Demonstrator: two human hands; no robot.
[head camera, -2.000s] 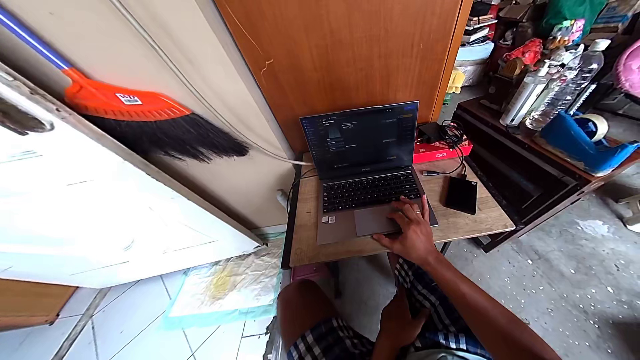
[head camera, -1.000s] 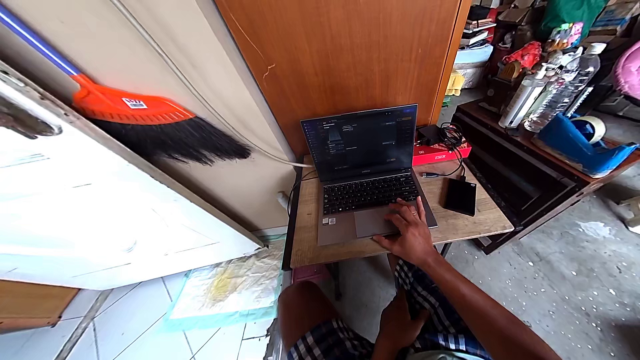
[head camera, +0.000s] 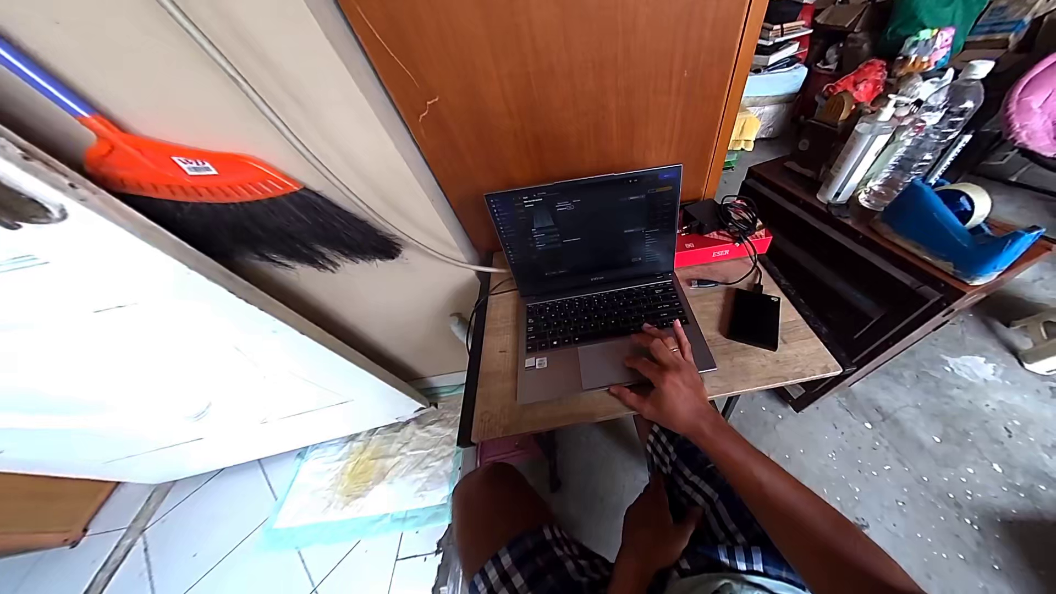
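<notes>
An open laptop (head camera: 569, 371) with a dark screen page showing stands on a small wood-topped table (head camera: 495, 412). My right hand (head camera: 667, 375) rests on its touchpad and palm rest, fingers spread, the upper fingertips at the lower edge of the keys; a ring is on one finger. My left hand (head camera: 656, 528) lies low between my thighs against the checked shorts, its fingers partly hidden. Right of the laptop lies a black portable drive (head camera: 754, 319) with a cable attached, the cable's USB plug (head camera: 704, 283) loose on the table. Behind it, a red box (head camera: 722, 249) carries a black adapter and coiled cable.
An orange broom head (head camera: 190, 169) with black bristles is at the left above a white door (head camera: 165, 346). A brown wooden panel (head camera: 561, 91) rises behind the laptop. At right, a dark cabinet holds plastic bottles (head camera: 940, 132) and a blue tape dispenser (head camera: 949, 235). A stained pad (head camera: 371, 478) lies on the tiles.
</notes>
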